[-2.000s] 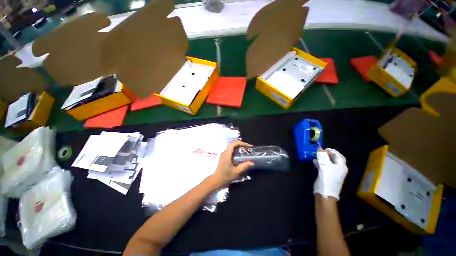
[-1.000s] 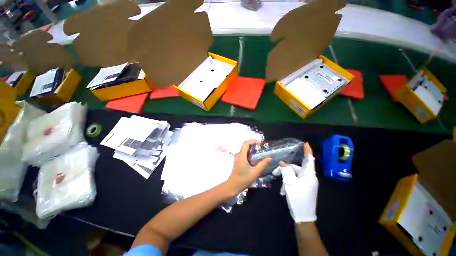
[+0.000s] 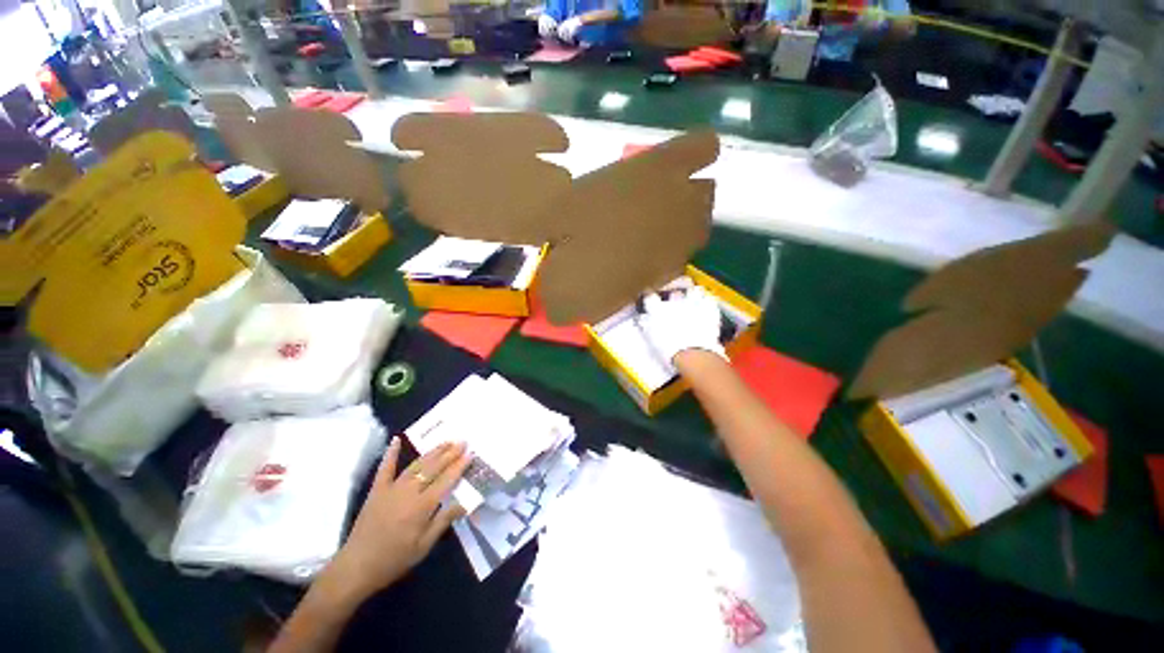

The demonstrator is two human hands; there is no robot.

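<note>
My right hand (image 3: pixel 683 322), in a white glove, reaches into an open yellow carton (image 3: pixel 651 398) with a brown lid. A small dark patch shows by its fingers; what they touch is hidden. My left hand (image 3: pixel 406 513), bare with a ring, lies with fingers spread on the left edge of the loose white leaflets (image 3: pixel 492 425). The pile of shiny white poly bags (image 3: pixel 657 555) is at the bottom centre, partly under my right forearm. The bagged unit cannot be made out.
Other open yellow cartons (image 3: pixel 938 491) and red pads (image 3: pixel 785 389) are on the green belt. Packs of spare bags (image 3: pixel 275 491), a green tape roll (image 3: pixel 396 379) and a yellow printed carton (image 3: pixel 128 262) are left. Something blue (image 3: pixel 1047 644) shows at the bottom edge. People are across the line.
The view has swung left and up. My right hand has moved from the bagged unit into a carton on the belt. My left hand has left the unit and is on the leaflets.
</note>
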